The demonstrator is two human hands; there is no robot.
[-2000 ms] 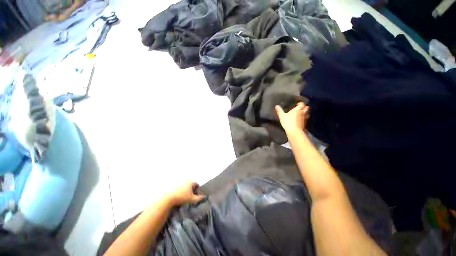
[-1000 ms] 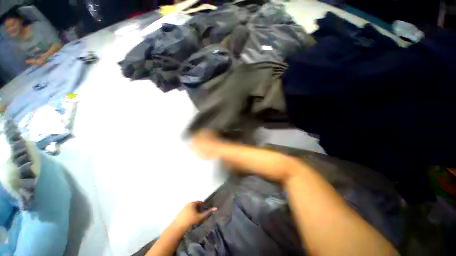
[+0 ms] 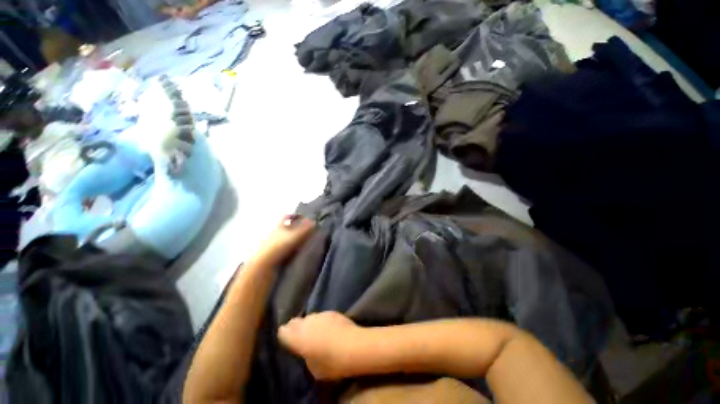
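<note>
A dark lined garment (image 3: 466, 268), shiny grey lining with brown-grey shell, lies bunched directly in front of me over the near table edge. My left hand (image 3: 294, 229) is at its upper left edge, partly hidden against the cloth; whether it grips is unclear. My right hand (image 3: 320, 339) is lower, with curled fingers gripping a fold of the garment. Another grey lined garment (image 3: 383, 142) stretches from the near one toward the heap at the back (image 3: 355, 39). A small white label shows on its lining.
A large navy garment heap (image 3: 608, 173) fills the right. A light-blue neck pillow (image 3: 185, 201) sits left, with a dark shiny garment (image 3: 99, 316) below it. Pale blue garments (image 3: 201, 47) lie on the white table (image 3: 276, 142) at the far left.
My right hand has moved from the far brown-grey cloth down to the near garment. My left hand has risen. A grey lined garment now extends toward me, and the view has shifted left.
</note>
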